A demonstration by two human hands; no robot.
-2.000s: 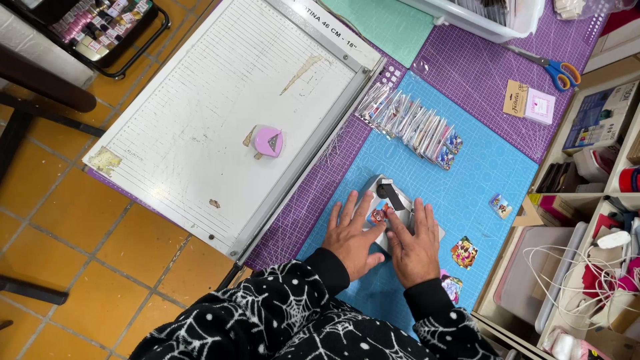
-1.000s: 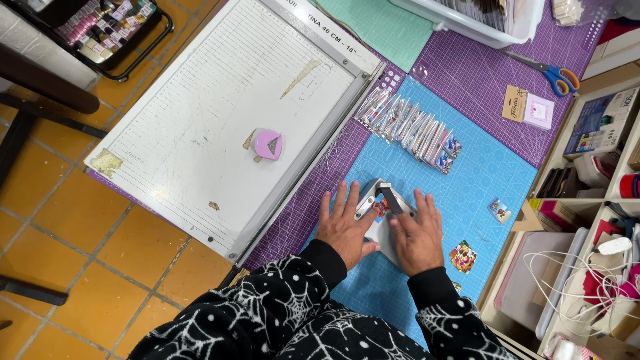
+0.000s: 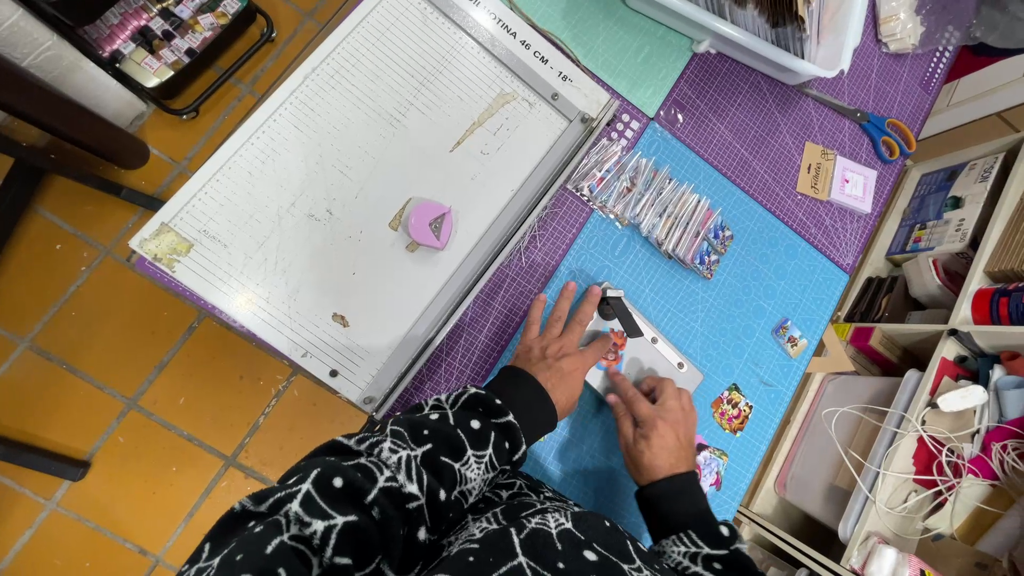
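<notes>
A small grey tool with a black lever, possibly a corner cutter (image 3: 662, 352), lies on the blue cutting mat (image 3: 768, 304). On its plate is a small printed picture piece (image 3: 614, 350). My left hand (image 3: 556, 352) lies spread at the tool's left side, its thumb at the picture's edge. My right hand (image 3: 656, 420) is below, index finger extended to the picture's lower edge and the other fingers curled. Whether either hand grips the piece is hard to tell. Printed cutouts (image 3: 732, 410) lie to the right, with another small one (image 3: 790, 338) farther up.
A large guillotine paper cutter (image 3: 320, 184) fills the left, with a pink punch (image 3: 430, 224) on it. Several clear-wrapped packets (image 3: 656, 208) lie above the tool. Scissors (image 3: 872, 128), small cards (image 3: 836, 178) and a white bin (image 3: 768, 48) sit beyond. Shelves with cables (image 3: 904, 448) border the right.
My right hand has moved down off the tool, uncovering its right part. The black lever, pressed between the hands one second ago, now stands uncovered. My left hand stays beside the tool.
</notes>
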